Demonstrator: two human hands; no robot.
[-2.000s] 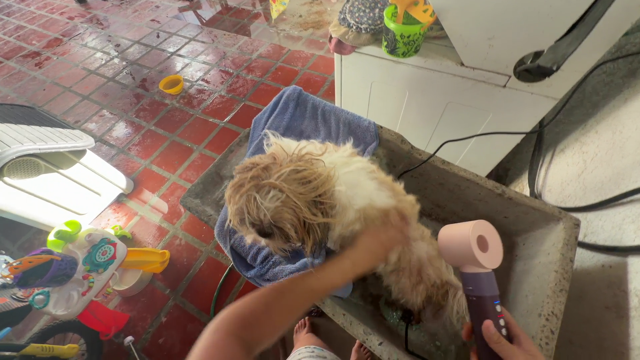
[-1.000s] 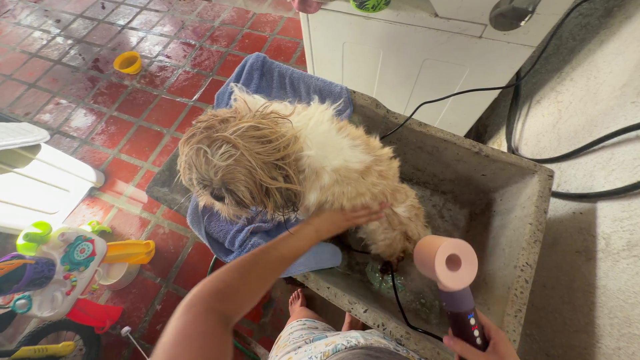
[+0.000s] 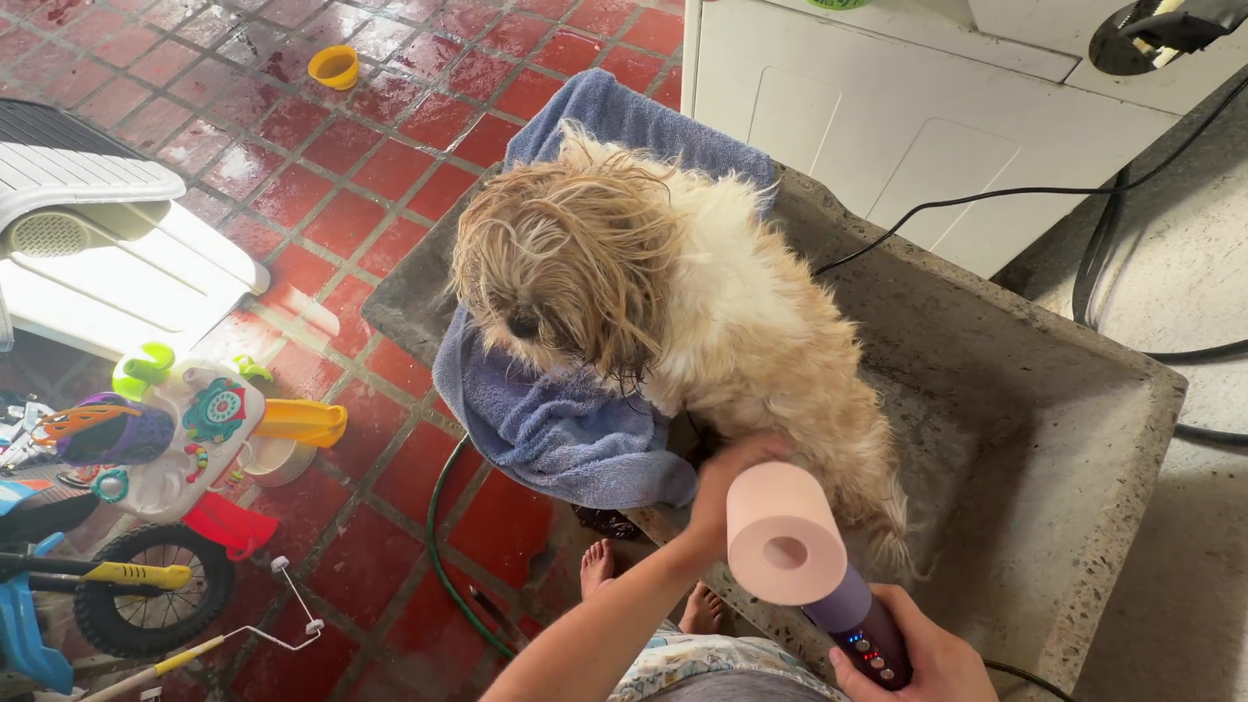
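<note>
A tan and white long-haired dog [image 3: 760, 322] with damp fur stands or sits in a concrete trough sink [image 3: 975, 283], its front over a blue towel [image 3: 556, 429] draped on the rim. My left hand [image 3: 736, 473] touches the lower side of the dog's body; its fingers are partly hidden by fur and by the dryer head, so their grip cannot be told. At the lower right, my right hand [image 3: 916, 648] holds a hair dryer [image 3: 814, 556] by its purple handle. The dryer's pink round head lies close to the dog's flank, and small lights glow on the handle.
A white appliance [image 3: 877, 117] stands behind the trough. Black cables [image 3: 985, 195] run along the right. On the wet red tile floor are a yellow cup [image 3: 333, 68], a white plastic step [image 3: 117, 263], a toy activity table [image 3: 205, 429], a small wheel [image 3: 156, 590] and a green hose [image 3: 439, 546].
My left hand has moved from the dog's back and side to its lower side near the belly. My right hand still holds the dryer, now nearer my left hand.
</note>
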